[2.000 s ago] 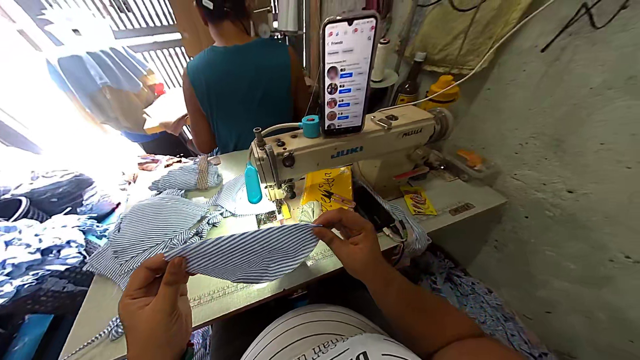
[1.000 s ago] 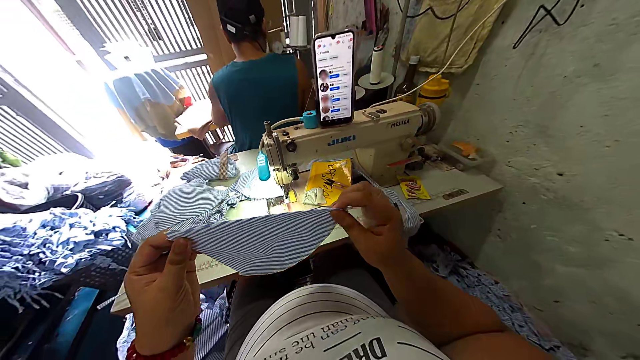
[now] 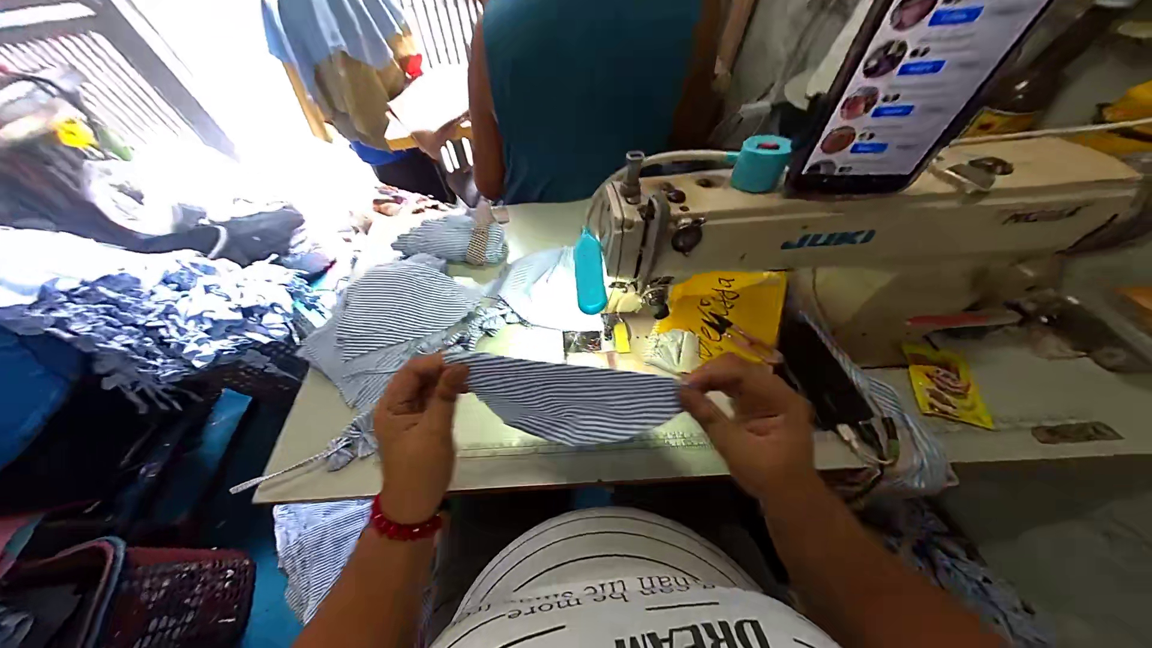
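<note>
My left hand (image 3: 418, 432) pinches the left end of a blue-and-white striped fabric piece (image 3: 571, 400), and my right hand (image 3: 747, 414) pinches its right end. The piece is stretched between them above the front of the sewing table (image 3: 540, 468), its lower edge curved. Just beyond it stands a Juki sewing machine (image 3: 864, 220), with its needle area (image 3: 621, 333) behind the cloth. More striped fabric pieces (image 3: 405, 310) lie to the left, beside a rolled striped bundle (image 3: 454, 238). A yellow packet (image 3: 729, 310) bearing handwriting lies by the needle area.
A smartphone (image 3: 900, 99) and a teal thread spool (image 3: 761, 164) are on the machine. A dark box with cables (image 3: 823, 373) and a small yellow packet (image 3: 949, 382) lie right. Fabric scraps (image 3: 180, 306) and a plastic basket (image 3: 180, 585) are at left. A person (image 3: 589, 99) is behind the table.
Both hands still hold the striped piece by its ends; it now hangs more level, nearer the table's front edge. The view has shifted downward and closer.
</note>
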